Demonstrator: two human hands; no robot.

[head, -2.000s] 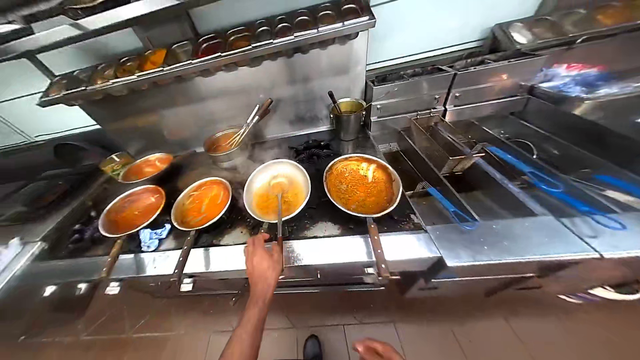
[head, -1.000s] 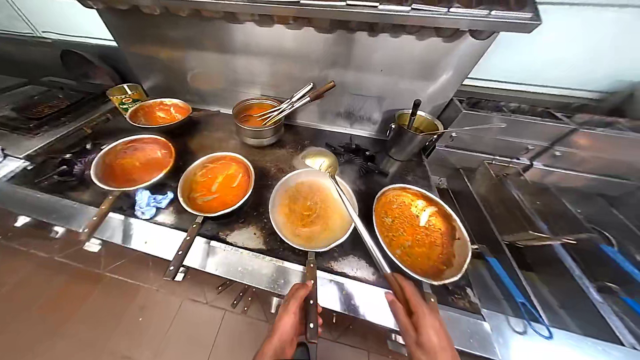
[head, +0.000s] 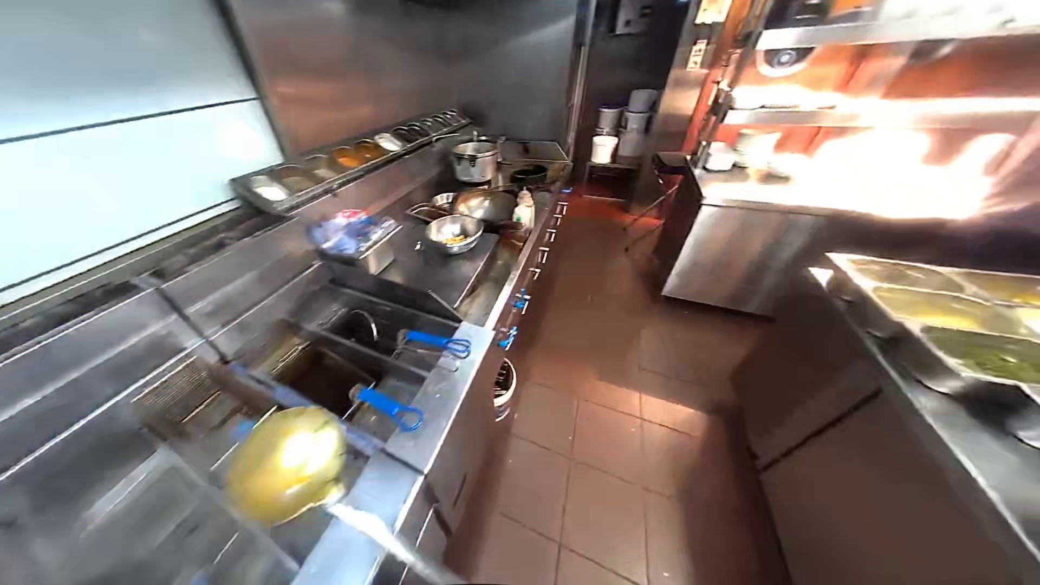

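Note:
A metal ladle [head: 288,467] with yellow residue on its bowl hangs over the near edge of the deep fryer, its handle running out of the frame at the bottom. Neither of my hands shows, so what holds the ladle is hidden. Just beyond it lie the blue handle of a fryer basket [head: 390,406] and a second blue handle [head: 437,341]. The wire mesh of a fryer basket [head: 183,394] sits in the fryer at left.
Beyond the fryer are a steel bowl [head: 454,233], a squeeze bottle [head: 524,210] and a lidded pot [head: 475,161]. Food pans [head: 942,309] line a counter at right. A tiled floor aisle [head: 601,422] runs between, with white buckets [head: 604,149] at its far end.
The view has swung far right, away from the pans of sauce. One second ago my left hand was at a pan handle and my right hand held the ladle; both hands have left the view.

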